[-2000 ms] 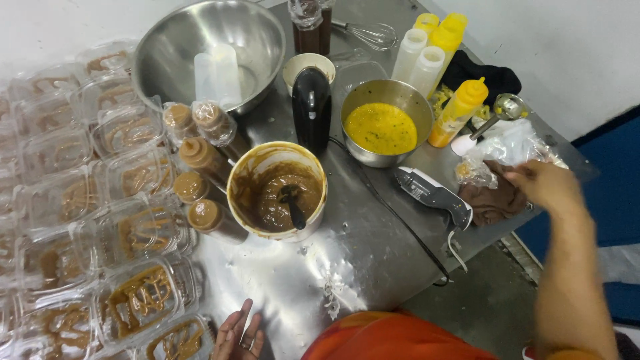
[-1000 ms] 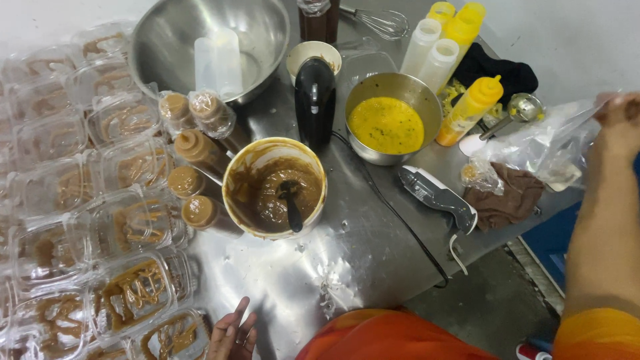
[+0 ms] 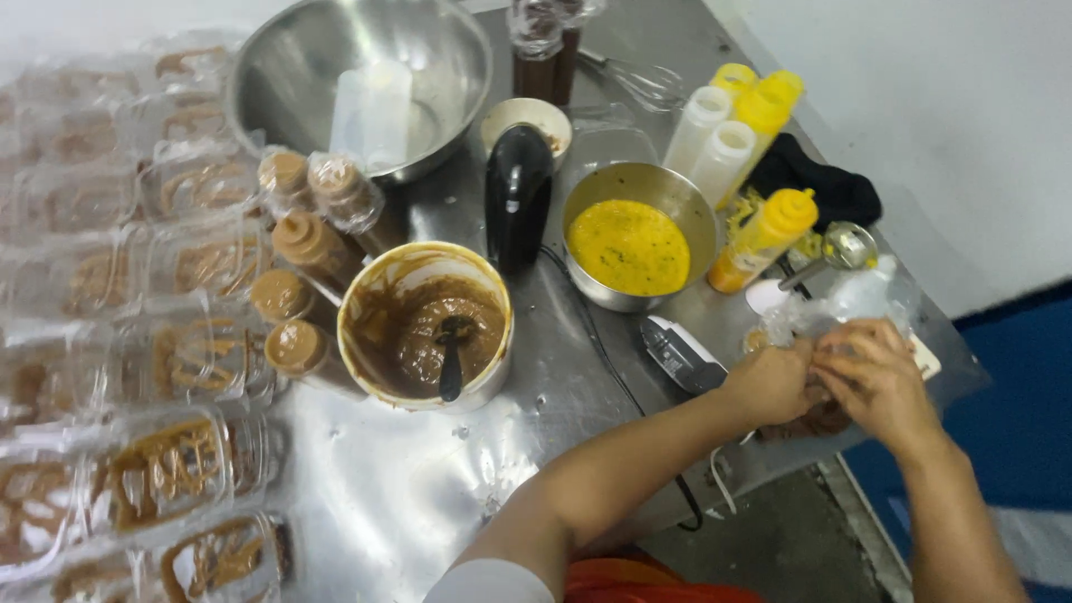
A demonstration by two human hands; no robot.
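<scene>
My left hand (image 3: 772, 385) and my right hand (image 3: 875, 381) meet at the right end of the steel table, fingers bent over clear plastic film (image 3: 863, 293). Some of the film seems to be between them, but the fingertips are too blurred to tell which hand grips it. Beneath them lies a brown cloth (image 3: 808, 423), mostly hidden. Just left of my hands rests the grey and white motor handle of a hand blender (image 3: 682, 356). Its metal blending shaft (image 3: 812, 268) lies beyond, beside a yellow-capped squeeze bottle (image 3: 766, 239).
A steel bowl of yellow sauce (image 3: 628, 247) and a tub of brown sauce (image 3: 423, 335) with a dark spoon stand mid-table. Brown-filled bottles (image 3: 306, 243), a large steel bowl (image 3: 461, 75) and sauce-streaked clear containers (image 3: 193, 360) are to the left. A black cord (image 3: 595, 335) crosses the table.
My left hand has moved from the table's front edge across to the right end. My right hand, at the far right with the film a second ago, has come back in beside it.
</scene>
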